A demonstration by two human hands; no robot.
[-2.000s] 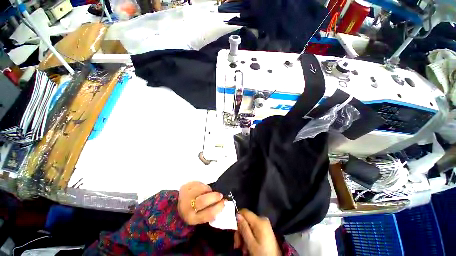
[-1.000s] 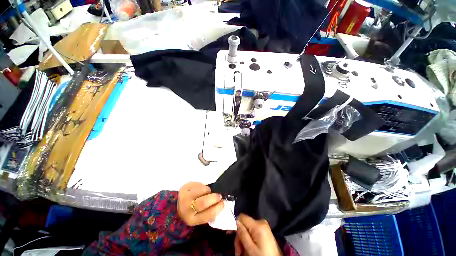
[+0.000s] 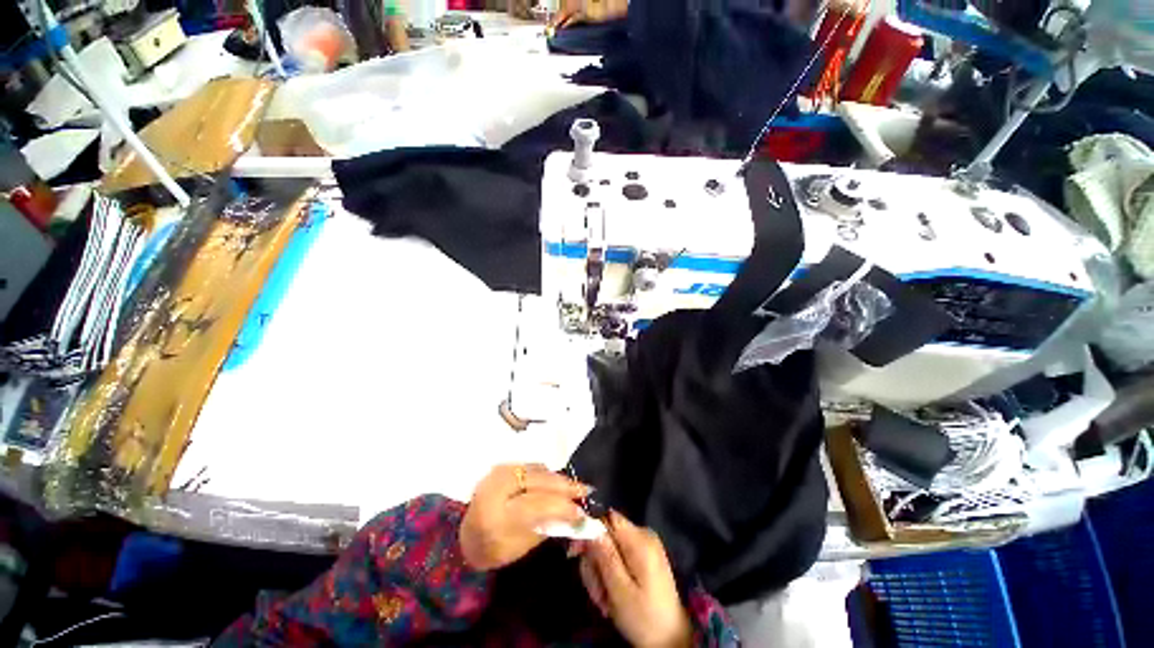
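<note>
The black garment piece (image 3: 709, 456) hangs from the sewing machine head down over the table's front edge. My left hand (image 3: 513, 515) pinches its lower left corner together with a small white piece (image 3: 572, 527). My right hand (image 3: 633, 582) is close beside it, its fingertips at the same spot on the cloth and white piece. Exactly what each fingertip grips is too small to tell. The white sewing machine (image 3: 835, 228) stands behind, its needle area (image 3: 595, 310) above and away from both hands.
A plastic-wrapped brown board (image 3: 209, 342) and a striped stack (image 3: 95, 285) lie at left. Black cloth (image 3: 449, 209) lies behind the machine's left end. A clear bag (image 3: 810, 327) hangs on the machine. A box of white strips (image 3: 968, 468) and a blue basket (image 3: 943, 601) are at right.
My hands have drawn together and my left hand has turned over the corner. The white piece now shows only as a narrow sliver. The view has shifted slightly.
</note>
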